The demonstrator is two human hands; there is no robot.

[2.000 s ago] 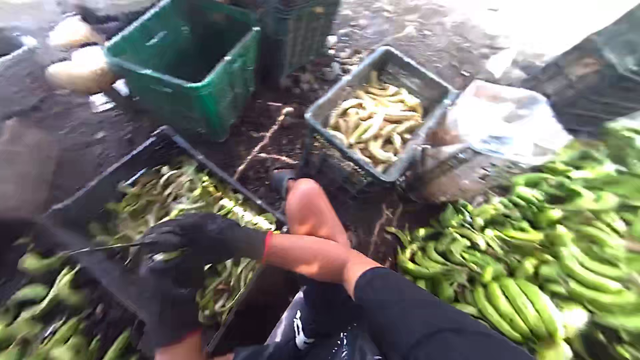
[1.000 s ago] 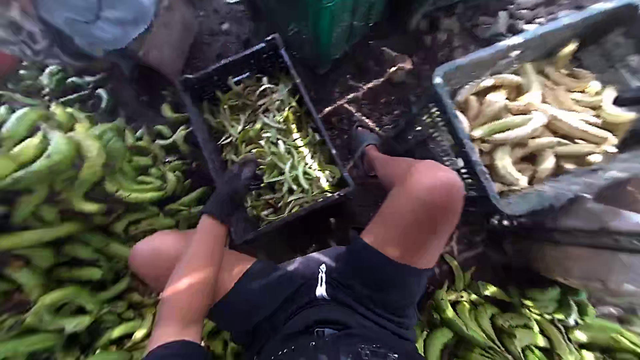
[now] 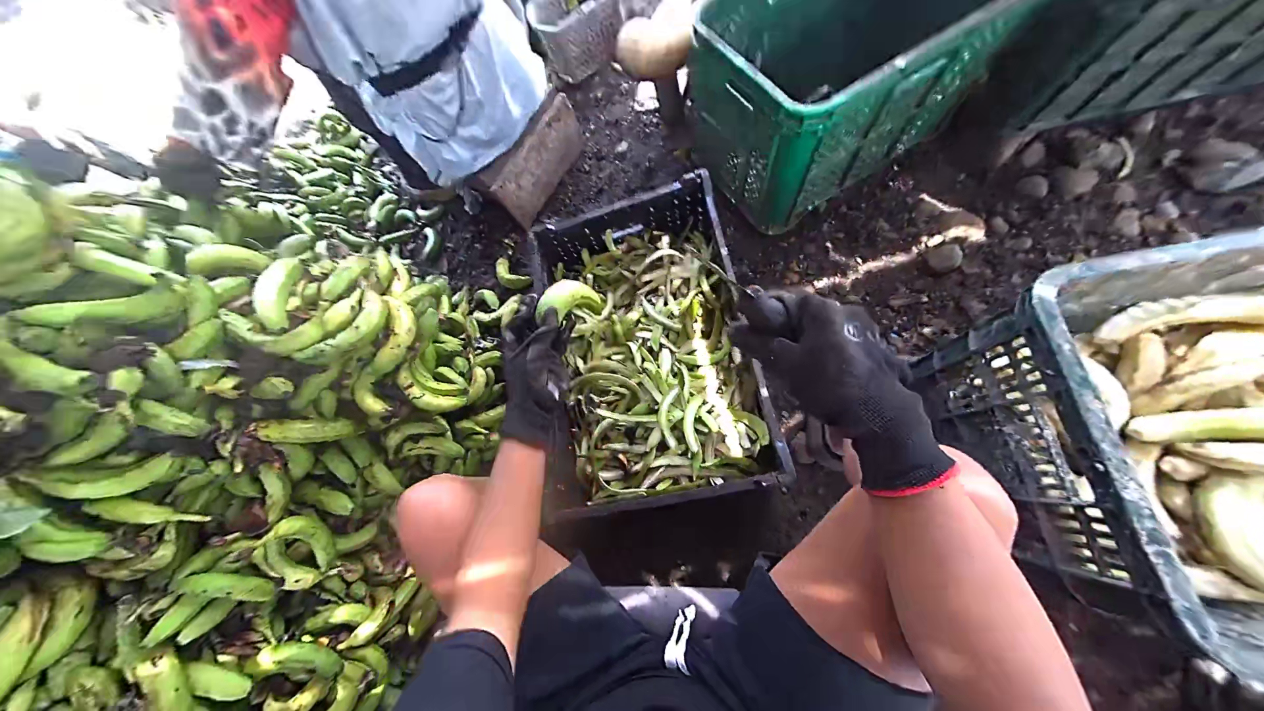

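My left hand (image 3: 535, 370), in a black glove, holds a green plantain (image 3: 569, 297) over the left edge of a black plastic crate (image 3: 779, 434). Green and pale plantain peels (image 3: 652, 365) fill much of that crate between my knees. My right hand (image 3: 834, 360), gloved in black with a red cuff, is closed around a knife (image 3: 728, 280) at the crate's right side. Its thin blade points up and left over the peels; the handle is mostly hidden by the fingers.
Unpeeled green plantains (image 3: 306, 432) are heaped on my left. A dark crate (image 3: 1076, 425) of peeled plantains (image 3: 1195, 395) stands at the right. Ahead are a large green crate (image 3: 790, 148), a wooden block (image 3: 533, 158) and a person in a light apron (image 3: 454, 99). Stones lie on the ground.
A plantain is now in my left hand, which a second ago reached into the peels with none visible. My right hand with the knife has come into view. The view has shifted.
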